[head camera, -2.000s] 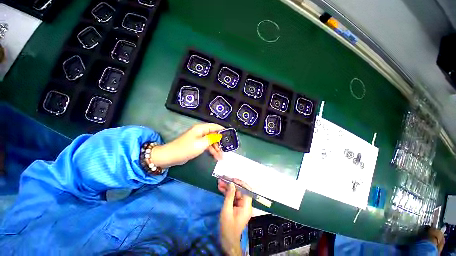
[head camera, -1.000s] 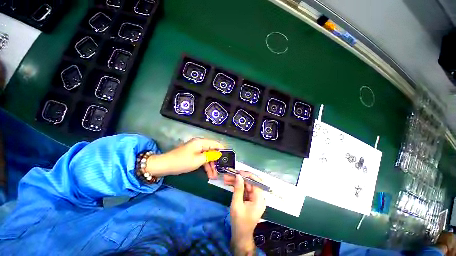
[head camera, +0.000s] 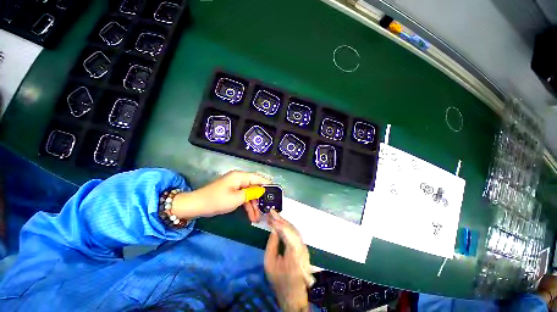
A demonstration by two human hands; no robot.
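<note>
My left hand [head camera: 235, 194], with a yellow finger cot [head camera: 253, 193] on one digit, holds a black square housing [head camera: 270, 198] with a pale rim and round centre above the bench. My right hand [head camera: 287, 253] is at the housing's lower edge, fingertips touching or very near it. The tweezers are not clearly visible; whether this hand grips them cannot be told. A white strip [head camera: 333, 233] lies beneath and right of the hands. Behind is a black foam tray [head camera: 284, 159] with similar housings in its pockets; its lower right pocket is empty.
A second foam tray [head camera: 91, 122] of housings lies at the left. At the right are a parts sheet [head camera: 409, 225] with small rings and dark parts, a blue item [head camera: 467, 242] and clear blister trays [head camera: 510, 225]. A marker [head camera: 396, 27] lies on the back ledge. Another person's hand shows lower right.
The housing in my left hand has moved down and slightly left. My right hand rose from the white strip to the housing, then turned; the slim tool seen earlier no longer shows clearly.
</note>
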